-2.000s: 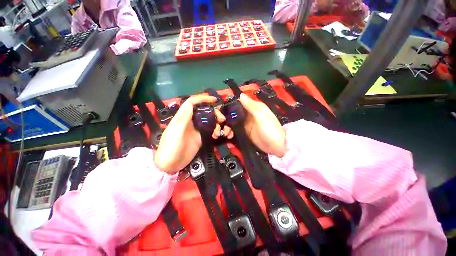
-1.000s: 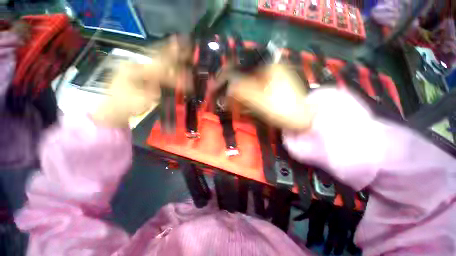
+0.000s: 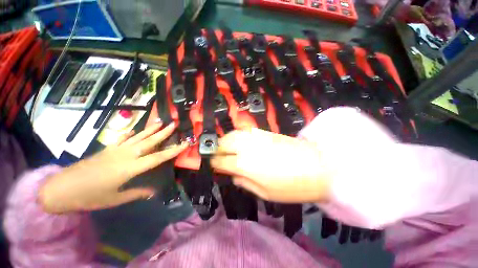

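Note:
A red watch tray holds rows of face-down black smartwatches with straps lying across the cells. My right hand is over the front of the tray, its fingertips at the right edge of a grey-backed smartwatch; whether it grips the watch is unclear. My left hand is spread open at the tray's front left corner, fingertips near a strap buckle. Several watch straps hang over the tray's front edge.
A calculator lies on white paper sheets at the left, beside loose black straps. Stacked red trays stand far left. A grey box and blue panel are behind. Another red tray is at the back. A metal post rises at right.
My view has turned down and left. My hands no longer hold up two watches with lit screens; they are now low at the tray's front left, where a face-down watch lies.

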